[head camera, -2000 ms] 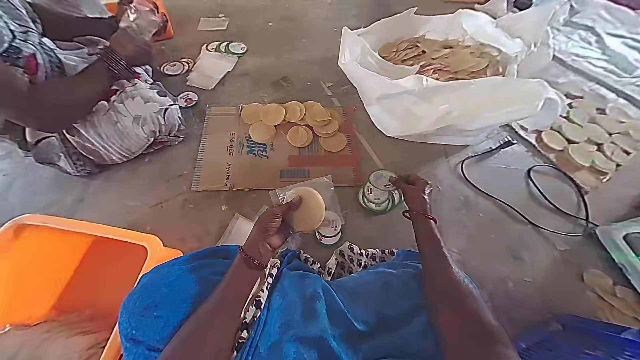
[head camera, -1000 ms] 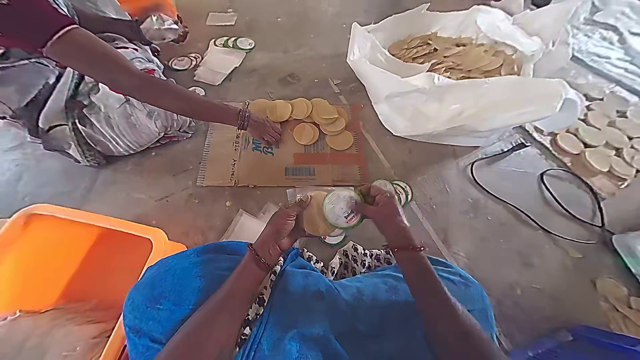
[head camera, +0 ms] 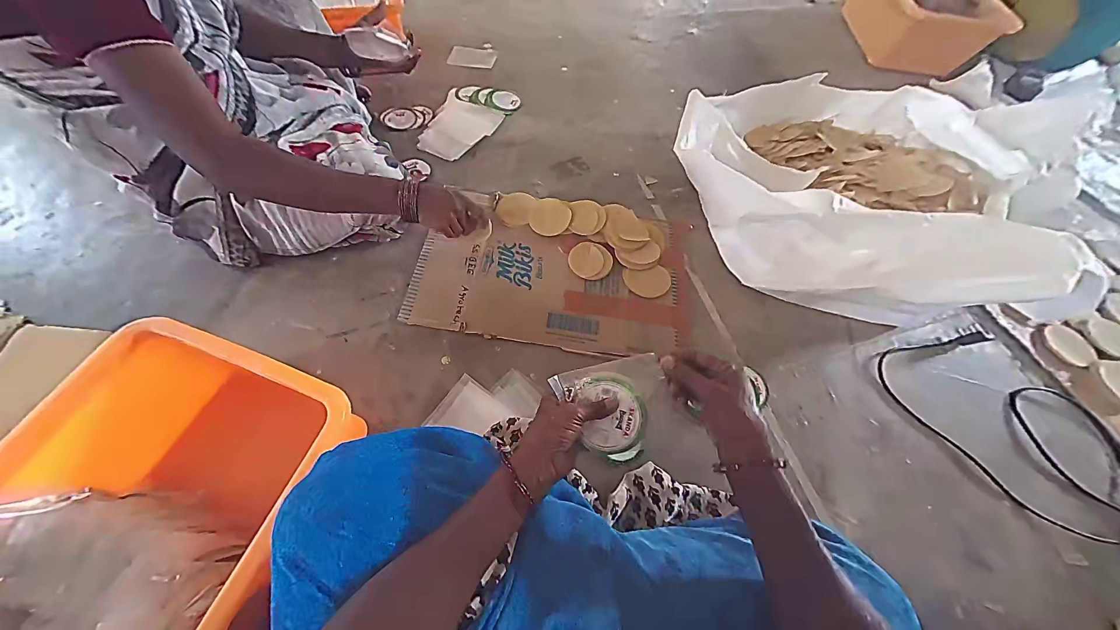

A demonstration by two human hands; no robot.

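Note:
My left hand (head camera: 564,429) grips a round printed label (head camera: 612,411) at its left side, together with a clear plastic bag. At the bag's upper right corner, my right hand (head camera: 704,381) pinches the clear film (head camera: 646,372) between its fingers. Whether the pale disc seen earlier is under the label cannot be told. More round labels (head camera: 754,387) lie on the floor behind my right hand. Flat clear bags (head camera: 472,404) lie left of my left hand. Beyond both hands, thin pale-yellow discs (head camera: 647,282) rest in overlapping groups on a flattened cardboard sheet (head camera: 429,302).
A co-worker's hand (head camera: 451,212) touches the cardboard's far left corner. An orange crate (head camera: 337,411) stands at left. At the right are a white sack (head camera: 787,262) of brown discs (head camera: 875,166), a black cable (head camera: 927,437) and more discs (head camera: 1069,344). Labels (head camera: 503,101) lie beyond the cardboard.
The round label, between both hands a second ago, is now held by my left hand with the bag. My right hand has moved right, onto the film. The co-worker's hand has moved left from the discs.

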